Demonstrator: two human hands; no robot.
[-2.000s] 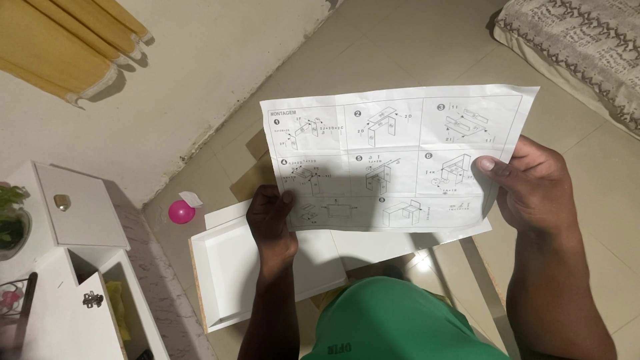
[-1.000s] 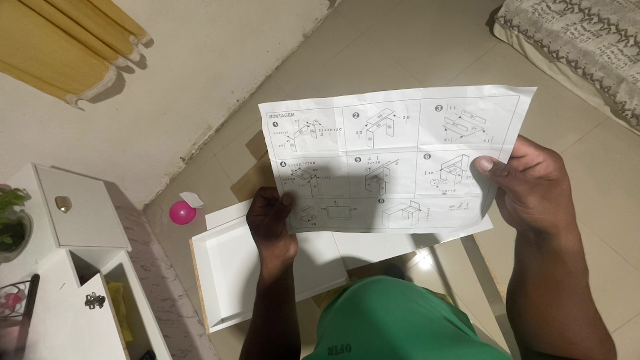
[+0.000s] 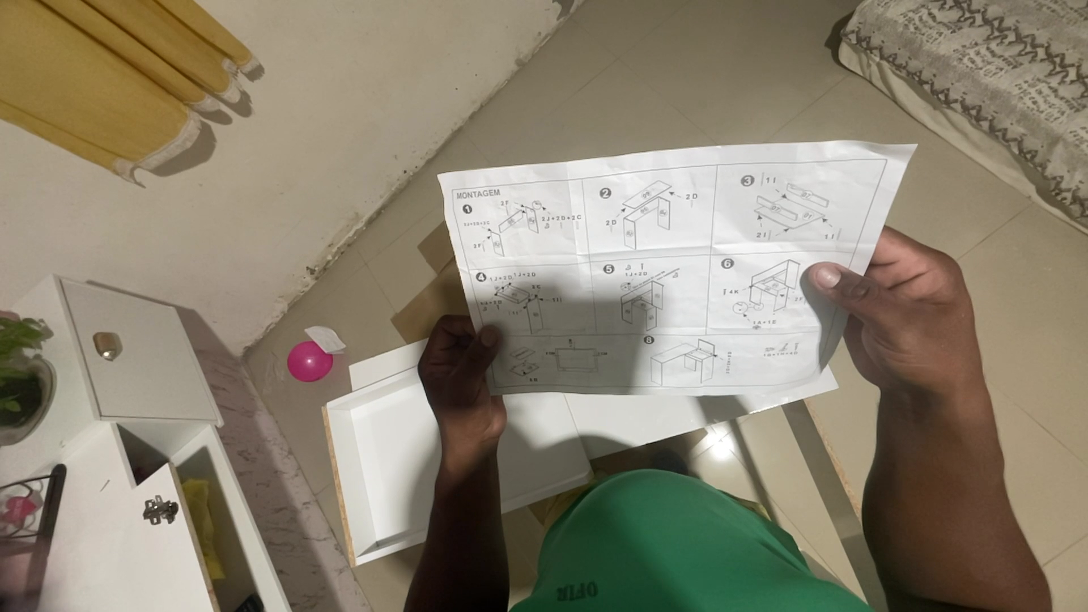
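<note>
A creased paper instruction sheet (image 3: 654, 272) with numbered furniture assembly drawings is held up in front of me. At its lower left edge, my left hand (image 3: 463, 378) pinches the paper between thumb and fingers. My right hand (image 3: 905, 314) grips the right edge, its thumb lying on the front and its fingers behind. A shadow falls across the middle and lower left of the sheet. Below the paper, a white drawer-like panel assembly (image 3: 382, 476) with raised edges lies on the floor, partly hidden by my left forearm and the sheet.
A pink balloon (image 3: 310, 361) rests on the tiled floor near the wall. White cabinet furniture (image 3: 136, 348) with a hinge and a potted plant (image 3: 21, 391) is at the left. Cardboard (image 3: 433, 297) lies behind the sheet. A patterned fabric-covered piece of furniture (image 3: 986, 93) occupies the upper right.
</note>
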